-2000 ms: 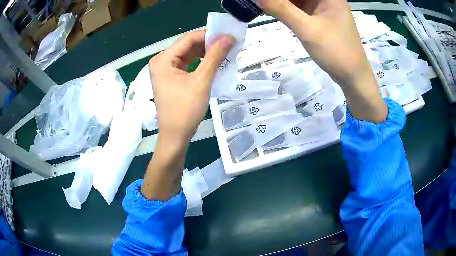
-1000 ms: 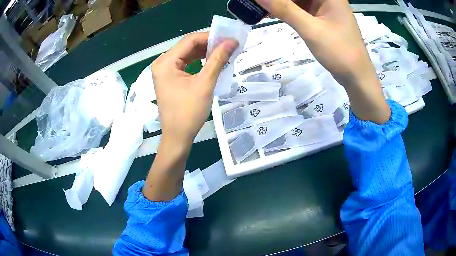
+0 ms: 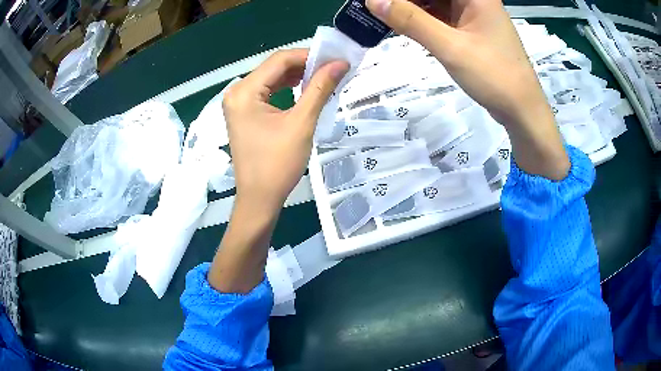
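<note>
My left hand (image 3: 279, 119) pinches a translucent white protective bag (image 3: 330, 48) between thumb and fingers, above the tray's left side. My right hand (image 3: 464, 47) holds a glossy black device (image 3: 359, 22) with white print, thumb on its face, at the top edge of the view. The device's lower corner is at the bag's upper end; whether it is inside cannot be told. Below, a white tray (image 3: 406, 235) holds overlapping bagged devices (image 3: 373, 165) with dark symbols; grey shapes show through some sleeves. My right fingertips are partly cut off by the top edge.
Loose bags (image 3: 284, 279) lie beside my left forearm. A crumpled clear plastic bag (image 3: 98, 174) and long white wrapping (image 3: 174, 217) lie left on the green conveyor (image 3: 406, 304). Metal posts stand far left, cartons (image 3: 138, 25) are at the upper left, and another tray (image 3: 630, 80) is far right.
The black device has moved down slightly and shows more of its face. My left hand and the bag have shifted slightly right and down.
</note>
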